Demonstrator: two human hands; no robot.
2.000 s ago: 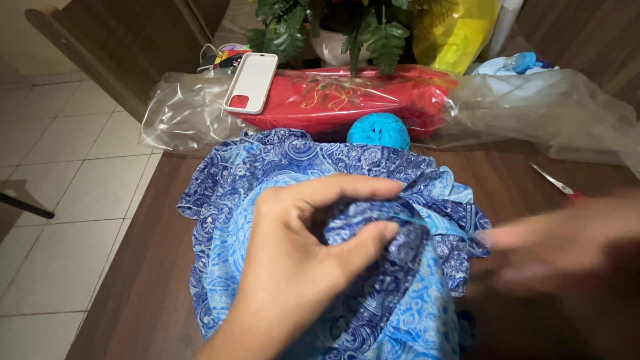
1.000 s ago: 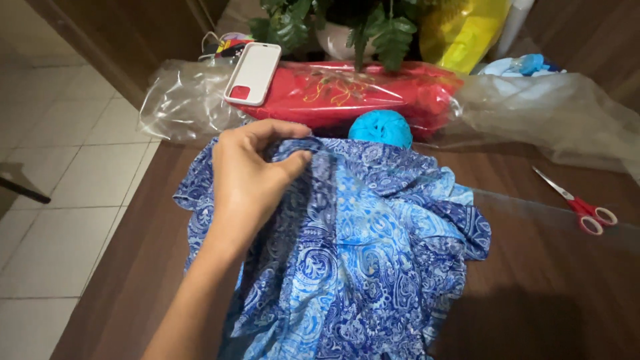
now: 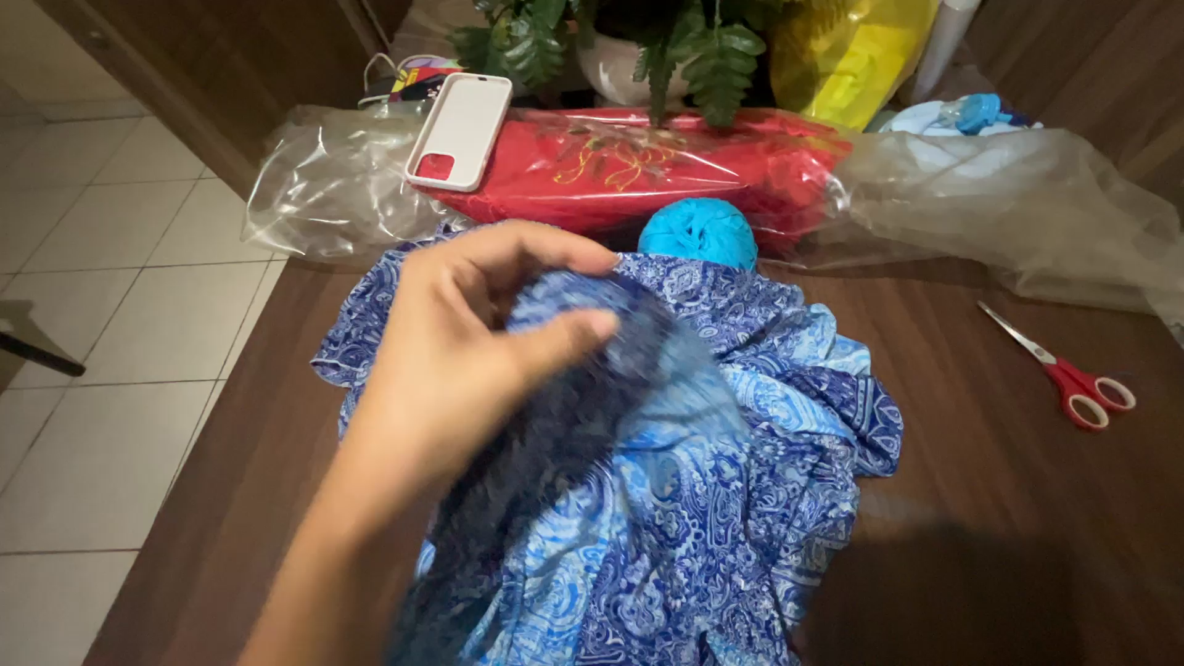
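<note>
My left hand pinches a raised fold of a blue paisley-patterned fabric between thumb and fingers. The fold is blurred. The rest of the fabric spreads over the brown wooden table in dark and light blue areas. My right hand is out of view. Just behind the fabric sits a ball of turquoise yarn. On the right side of the table lies a pair of scissors with red and white handles, its blades pointing to the upper left.
Clear plastic wrapping around a red embroidered cloth lies across the back of the table. A white phone case rests on it. Behind stand a potted plant and a yellow plastic bag. Tiled floor shows at left.
Two seconds ago my right hand was at the fabric's right side; it has since left the view. From one second ago, my left hand has come lower and toward the right with the fabric.
</note>
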